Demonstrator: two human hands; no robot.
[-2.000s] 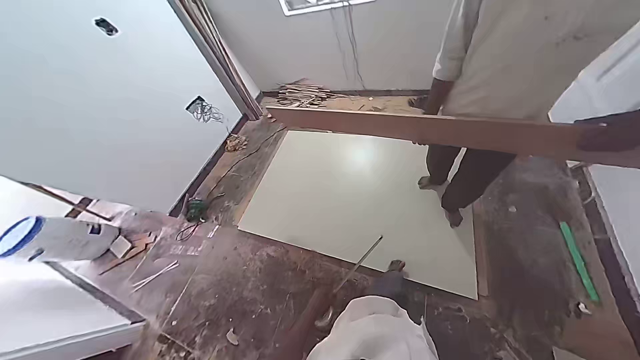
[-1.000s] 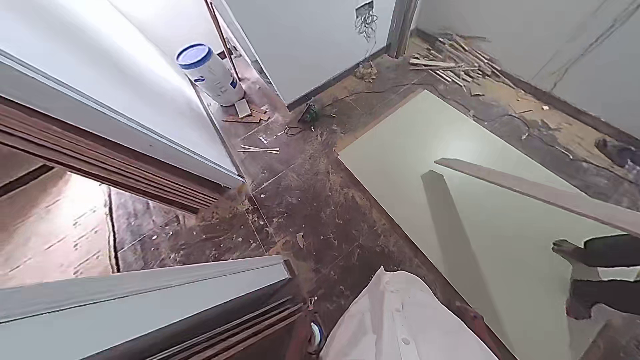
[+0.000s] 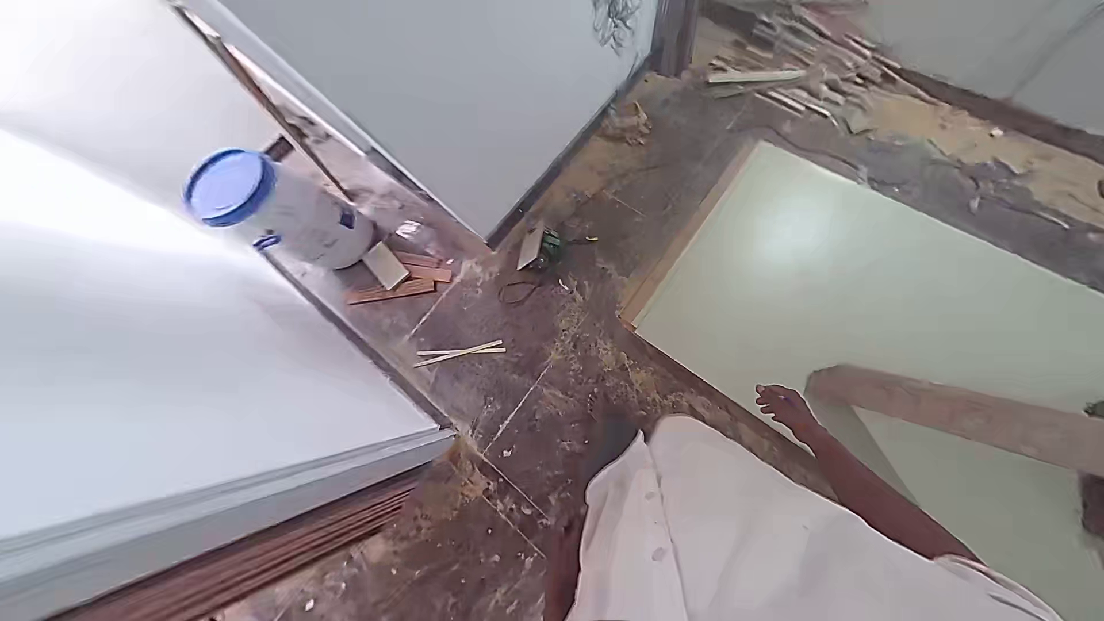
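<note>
My right hand [image 3: 785, 410] is over the near edge of a large pale panel [image 3: 862, 293] on the floor, its fingers apart and holding nothing I can make out. Just right of it, a long wooden board [image 3: 957, 414] crosses above the panel and runs out at the right edge; what supports it is out of frame. Of my left arm only a dark part [image 3: 565, 561] shows low beside my pale shirt; the left hand is not visible.
A white drum with a blue lid [image 3: 310, 220] stands at the left by wood offcuts [image 3: 392, 289]. Two thin crossed strips [image 3: 460, 353] and a green power tool [image 3: 546, 250] with a cord lie on the dirty floor. Scrap wood [image 3: 811, 69] is heaped at the back wall. A door frame [image 3: 233, 552] is lower left.
The view has swung left. My right hand, out of sight one second ago, has come into view over the panel's edge. The board was held up by another person two seconds ago.
</note>
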